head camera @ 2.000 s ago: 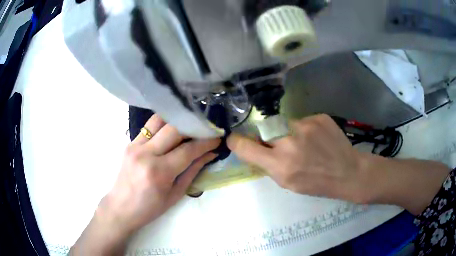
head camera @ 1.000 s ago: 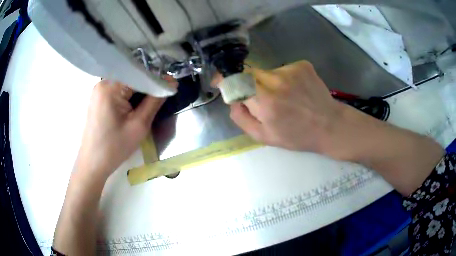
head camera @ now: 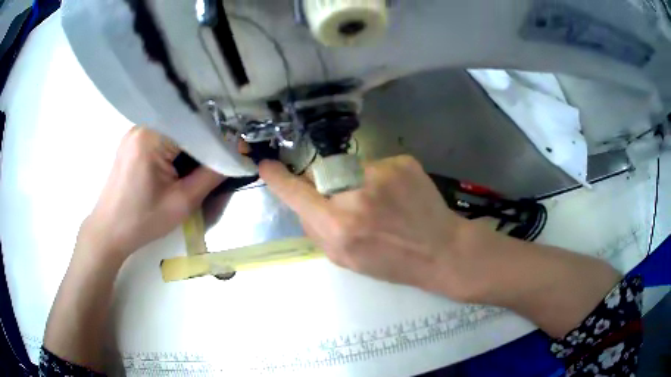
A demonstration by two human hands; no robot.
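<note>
A dark fabric piece (head camera: 234, 182) lies under the machine head, partly hidden by the head cover and my fingers. My left hand (head camera: 151, 188) pinches its left end between thumb and fingers. My right hand (head camera: 382, 228) reaches in from the right, its index fingertip on or beside the fabric near the presser foot area (head camera: 266, 140). No zipper or ring can be made out. The needle itself cannot be made out.
The white-grey machine head (head camera: 434, 37) spans the top, with a cream knob (head camera: 347, 20) and a lower cream knob (head camera: 338, 174). Yellow tape (head camera: 243, 258) edges the metal bed. Black-and-red snips (head camera: 478, 193) with black cord lie right. A white scrap (head camera: 541, 121) lies behind. A ruler (head camera: 412, 330) marks the table edge.
Since two seconds ago my left hand has moved left and lost its overlap with the yellow tape. Since one second ago my right index finger has extended to the fabric by the presser foot.
</note>
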